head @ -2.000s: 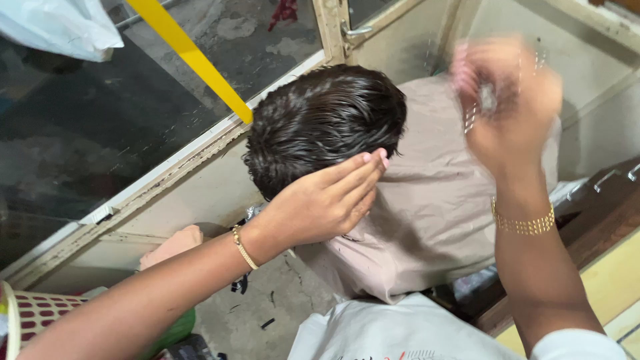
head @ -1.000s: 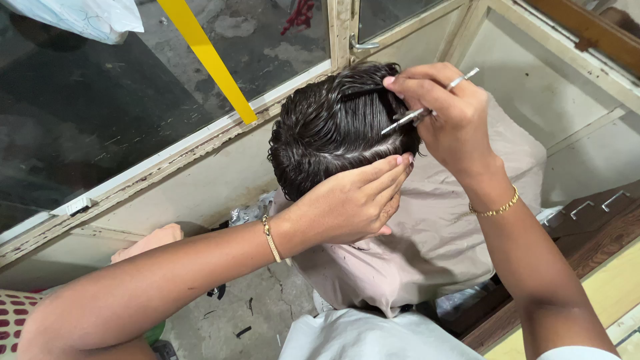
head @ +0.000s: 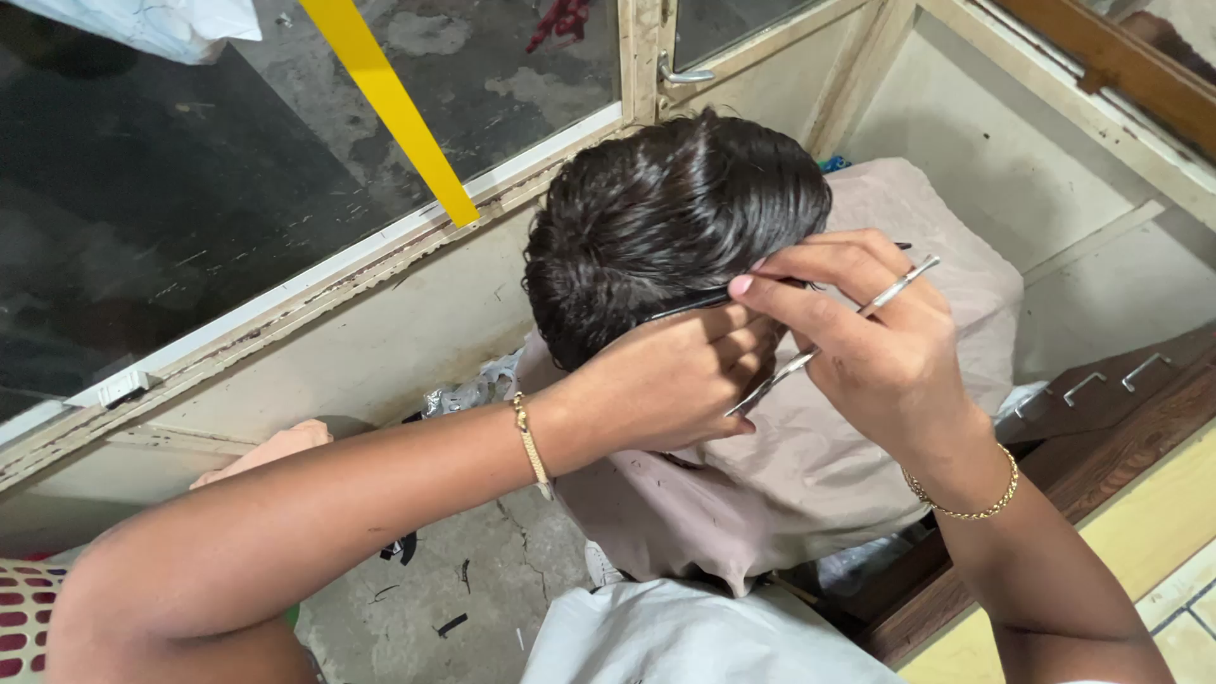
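Observation:
A seated person's wet dark hair fills the middle of the head view, above a pale pink cape. My right hand holds a black comb against the side of the hair. Metal hair scissors hang on a finger of the same hand, their blades pointing down and left. My left hand lies against the side of the head just below the comb, its fingertips partly hidden behind my right hand; I cannot tell whether it grips hair.
A glazed partition frame with a yellow strip runs along the left and back. A door handle is behind the head. A perforated plastic basket stands lower left, and a wooden drawer unit at the right. Hair clippings lie on the concrete floor.
My right hand has come down from the top of the hair to its lower side, beside my left hand. Two seconds ago it was raised off the head. The hair part seen one second ago no longer shows.

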